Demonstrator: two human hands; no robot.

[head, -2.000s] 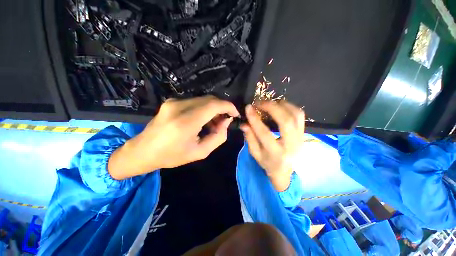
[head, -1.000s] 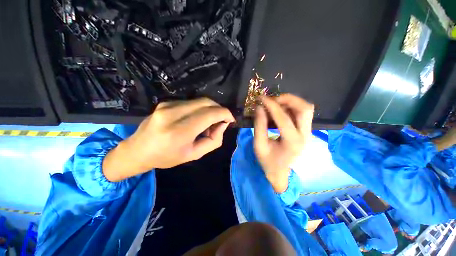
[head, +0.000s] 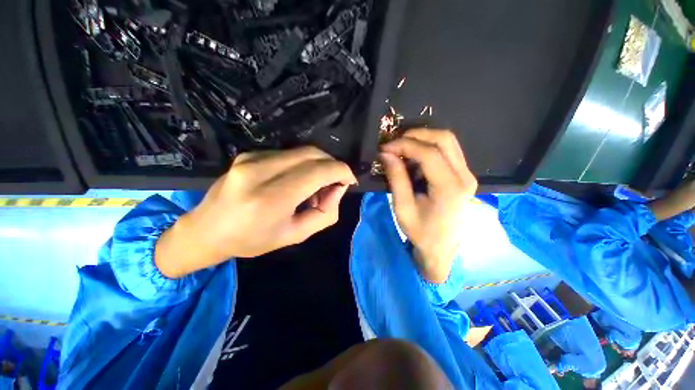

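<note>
Black plastic parts (head: 293, 76) lie in a jumbled heap in a section of the black divided tray (head: 488, 68). A small pile of brass-coloured pins (head: 387, 123) lies in the near left corner of the section to the right, with a few scattered around. My left hand (head: 263, 202) is pinched at the tray's near edge; the black part at its fingertips is mostly hidden and hard to see against the dark. My right hand (head: 430, 179) is over the near side of the pin pile, thumb and fingertips close together; whether a pin is between them cannot be told.
Two clear bags of small parts, one with pale gold contents (head: 637, 52), lie on the green bench (head: 606, 114) at right. Another person's blue sleeve (head: 579, 236) is at right, beyond the tray corner. Blue stools and yellow-black floor tape show below.
My right hand has moved away from my left fingertips to the pin pile, and its fingertips have drawn together there. My left hand keeps its pinch. The view has shifted slightly.
</note>
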